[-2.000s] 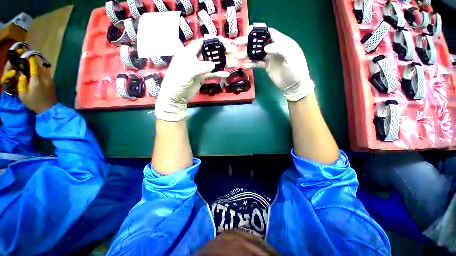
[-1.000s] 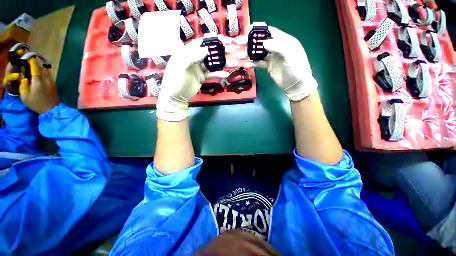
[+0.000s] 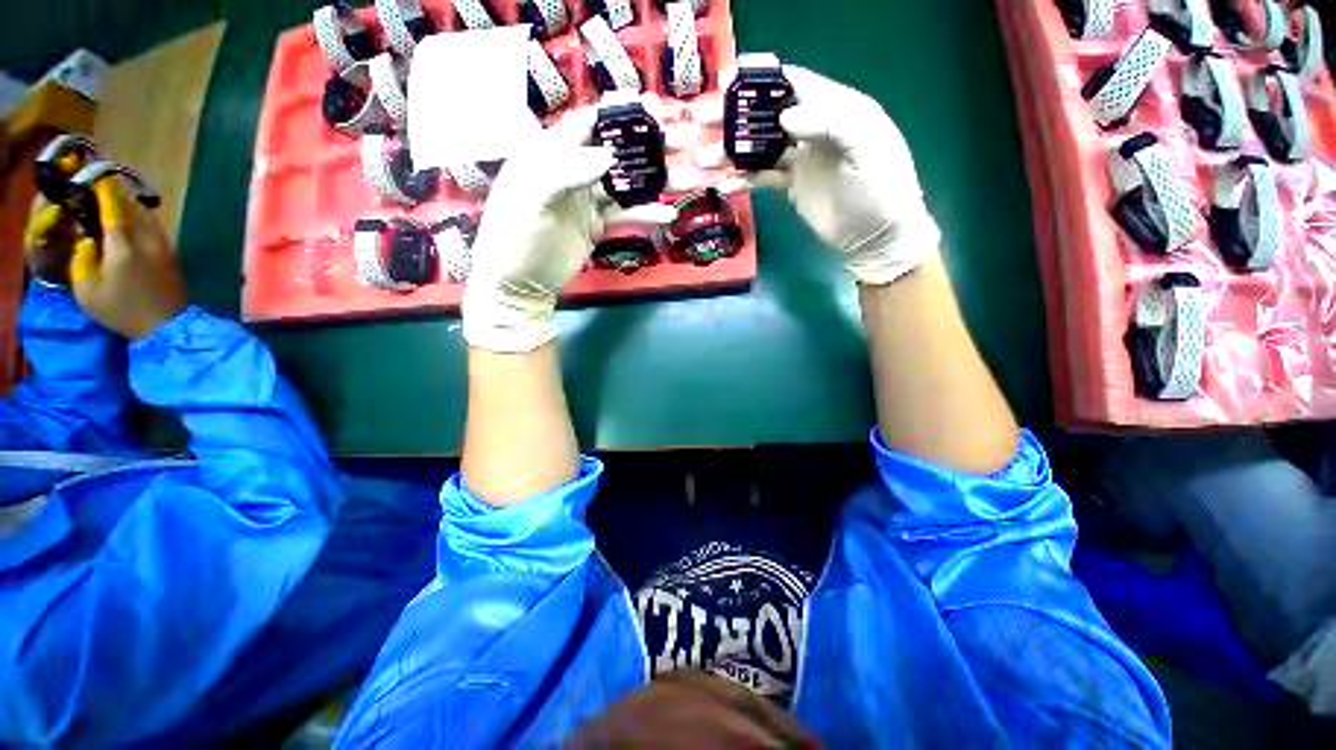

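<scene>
My left hand, in a white glove, holds a black squarish smartwatch with its lit screen towards me. My right hand, also gloved, holds a second smartwatch upright, its screen lit with small pinkish-white marks. Both watches are above the front right part of a pink tray. The straps of the held watches are mostly hidden by the hands. Two watches lie in the tray just below the held ones, with reddish or greenish glints on their faces.
The pink tray holds several strapped watches and a white paper slip. Another pink tray with watches and shiny clear film stands at right. At left, a person's yellow-and-black gloved hands hold something dark near a cardboard sheet.
The icon rows on both screens have changed to smaller, dimmer marks. Both hands keep hold of their watches almost in place. The view has shifted slightly, and the neighbour's hands have moved a little right.
</scene>
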